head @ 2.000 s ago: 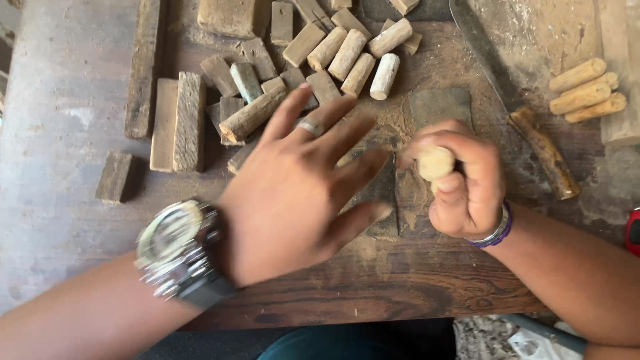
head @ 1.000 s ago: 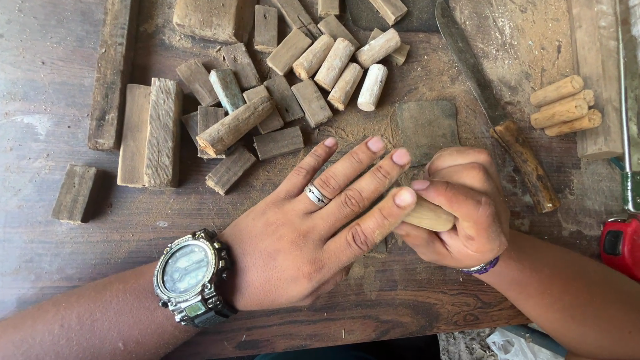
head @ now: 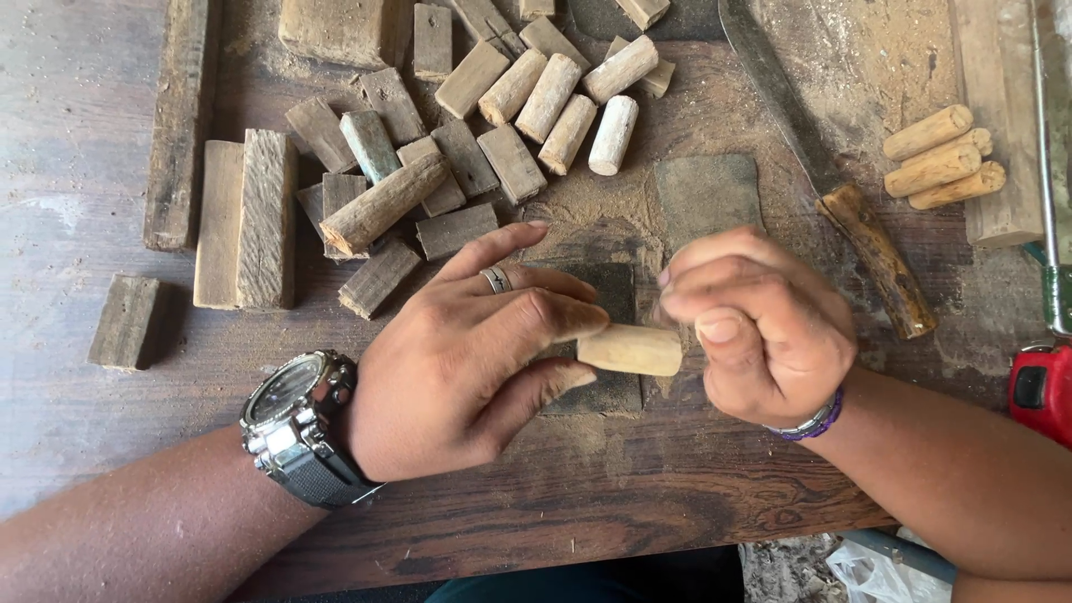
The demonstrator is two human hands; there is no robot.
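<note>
A smooth pale wooden cylinder (head: pixel 632 350) lies sideways, its left end between the thumb and fingers of my left hand (head: pixel 469 360). Under it is a dark piece of sandpaper (head: pixel 599 400) on the wooden table. My right hand (head: pixel 758 322) is just right of the cylinder, its fingers curled and apart from it; nothing shows in it, though the inside of the palm is hidden. A greyer sandpaper piece (head: pixel 708 197) lies beyond my right hand. Small wooden blocks (head: pixel 512 163) and rough round pieces (head: pixel 548 96) are heaped beyond my left hand.
A long knife (head: pixel 875 255) with a wooden handle lies at right, near a stack of peeled dowels (head: pixel 930 163) by a plank (head: pixel 997 75). A red tape measure (head: pixel 1043 389) is at the right edge. Thick blocks (head: pixel 266 222) and a long wood strip (head: pixel 180 126) lie at left. Sawdust covers parts of the table (head: pixel 586 494).
The cylinder was in my right hand in both earlier frames; now my left hand pinches it. The fingers of my left hand, spread out before, have bent around its end.
</note>
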